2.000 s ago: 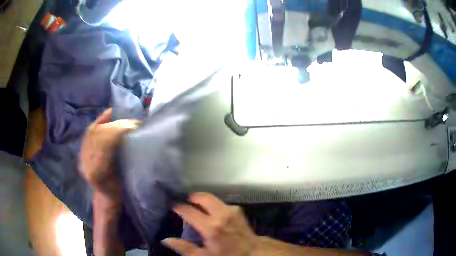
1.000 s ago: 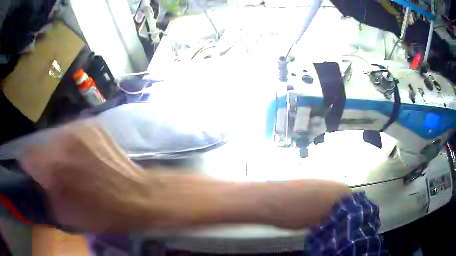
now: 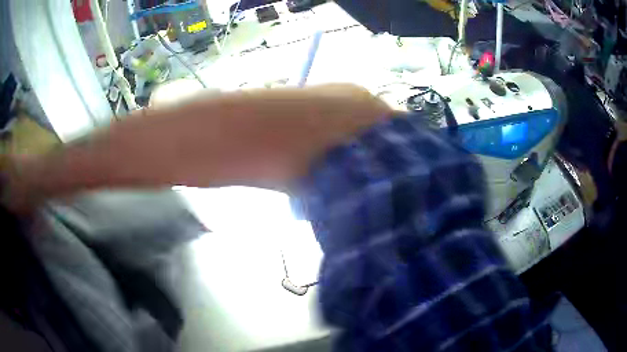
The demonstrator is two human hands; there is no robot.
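Note:
My right arm, in a dark blue checked sleeve, reaches across the picture to the left. My right hand [image 3: 24, 175] is blurred and partly cut off at the left edge; its fingers cannot be made out. The grey garment cloth [image 3: 130, 223] lies in folds at the lower left, below my forearm. The white machine bed [image 3: 237, 302] shows between the cloth and my sleeve. The sewing machine head [image 3: 512, 137], with its blue panel and lit display, is at the right; its needle end is hidden behind my arm. My left hand is not in view.
A pale panel with a label [image 3: 558, 212] sits at the right end of the machine. Another white table [image 3: 302, 31] stands behind, with a dark box with yellow marking [image 3: 192, 29] at the upper left. A red item [image 3: 487, 63] is above the machine head.
The view has swung, so the machine head's display is nearer the middle. My right arm now lies higher across the picture, its sleeve covering the needle end, its hand at the far left edge.

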